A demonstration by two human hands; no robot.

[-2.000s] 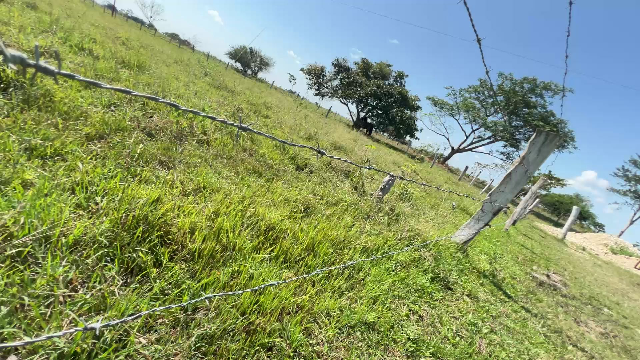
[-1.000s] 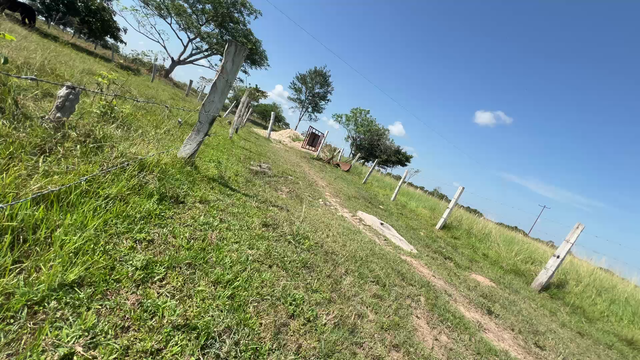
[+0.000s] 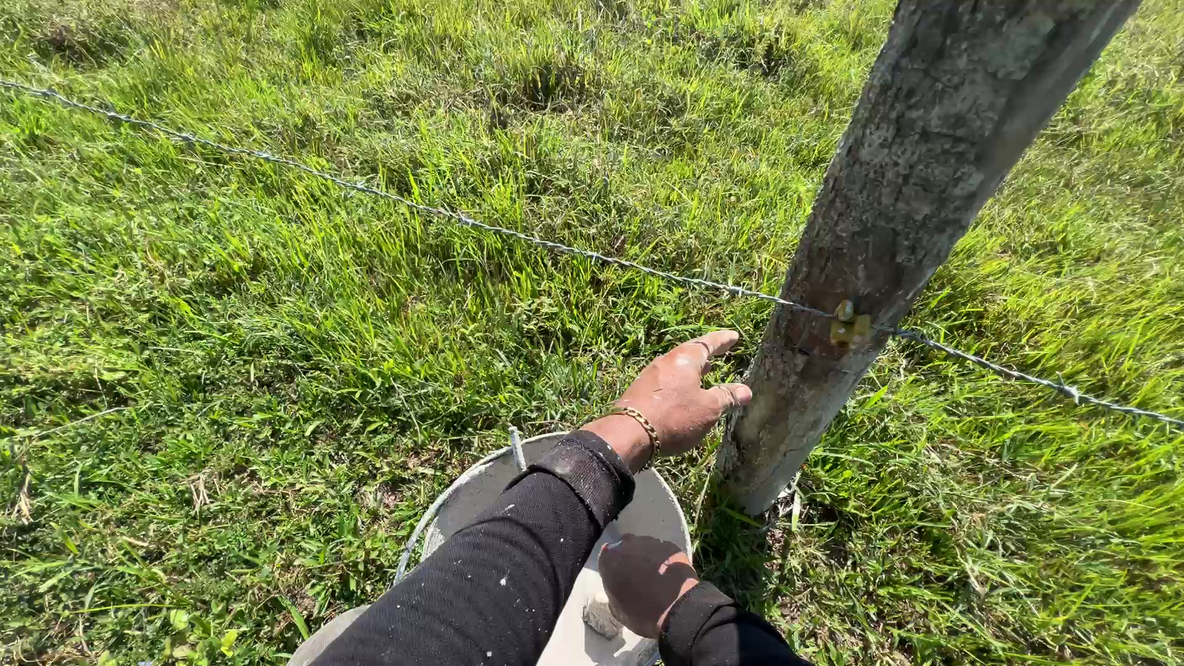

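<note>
My left hand (image 3: 683, 393), with a gold chain bracelet at its wrist, reaches across above a bucket (image 3: 683, 518). Its index finger and thumb are apart beside a wooden fence post (image 3: 874, 194), and nothing shows between them. Lower down, my right hand (image 3: 645, 583) is curled inside the bucket, next to a pale, rough object (image 3: 601, 618) that may be part of a brush; its grip on it is unclear. White material lies in the bucket. A barbed wire strand (image 3: 462, 220) meets the leaning post at a yellow insulator (image 3: 849, 328).
The barbed wire runs across the view on both sides of the post, above green grass (image 3: 231, 305). Grass surrounds the post's foot. A pale rounded edge (image 3: 324, 638) shows at the bottom, left of the bucket.
The view has swung down from the fence line and track to a post close by. Both hands and the bucket are now in view; neither earlier frame shows them.
</note>
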